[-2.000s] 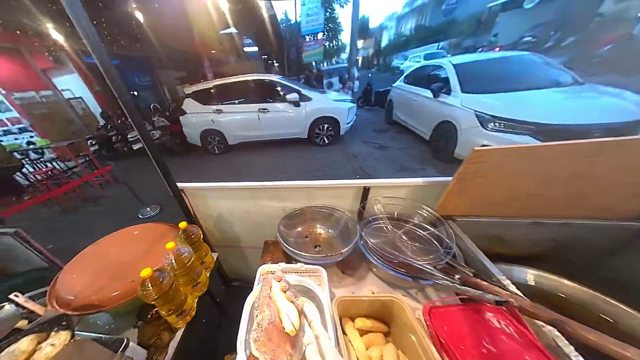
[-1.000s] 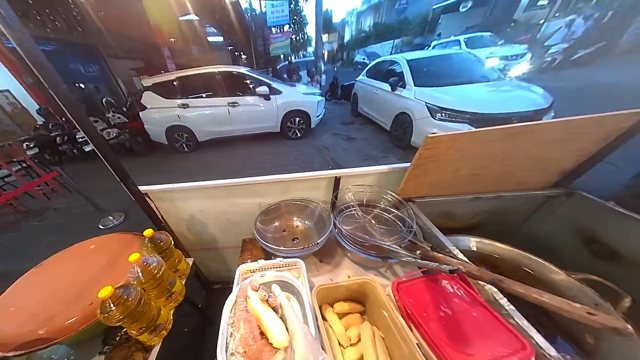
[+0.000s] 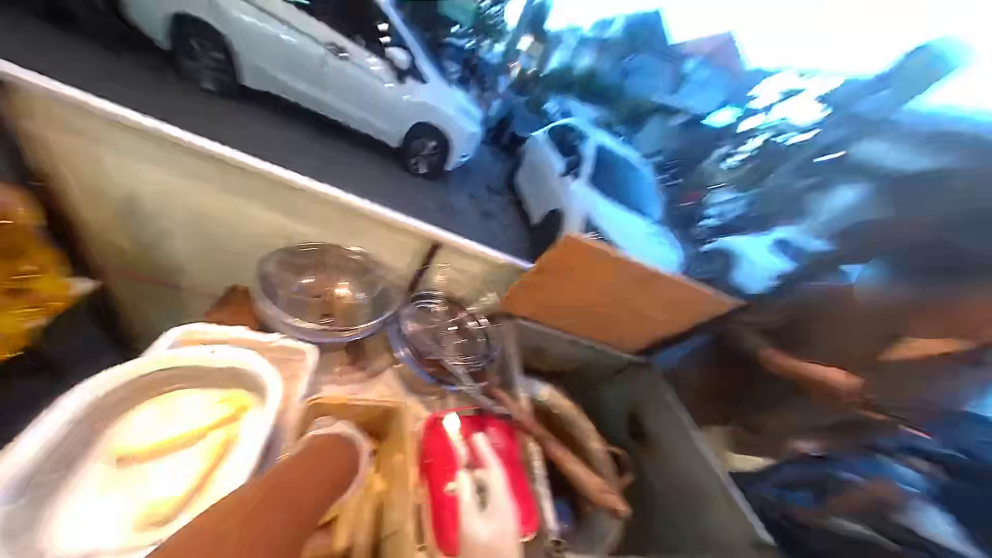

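Observation:
The view is blurred. My left forearm comes in from the lower left, and my left hand [image 3: 345,438], in a pale glove, is at the yellow rectangular tub [image 3: 399,480] of long peeled pieces that look like bananas. Its fingers are hidden or smeared. My right hand [image 3: 490,504], also in a whitish glove, is over the red plastic lid or container [image 3: 442,465]; its grip is unclear. To the left, a white oval basin [image 3: 267,387] holds pale batter with long yellow pieces [image 3: 186,442] in it.
Clear bowls [image 3: 325,291] and a wire strainer [image 3: 446,333] stand behind the tubs. A wooden-handled tool [image 3: 566,457] lies across a large pan [image 3: 577,418]. A board [image 3: 616,294] leans at the metal surround. A person [image 3: 821,380] is at the right; oil bottles [image 3: 27,271] at the left.
The view has swung and tilted strongly. A gloved hand was at the basin; now gloved hands show at the yellow tub and over the red lid. A person has come into view at the right.

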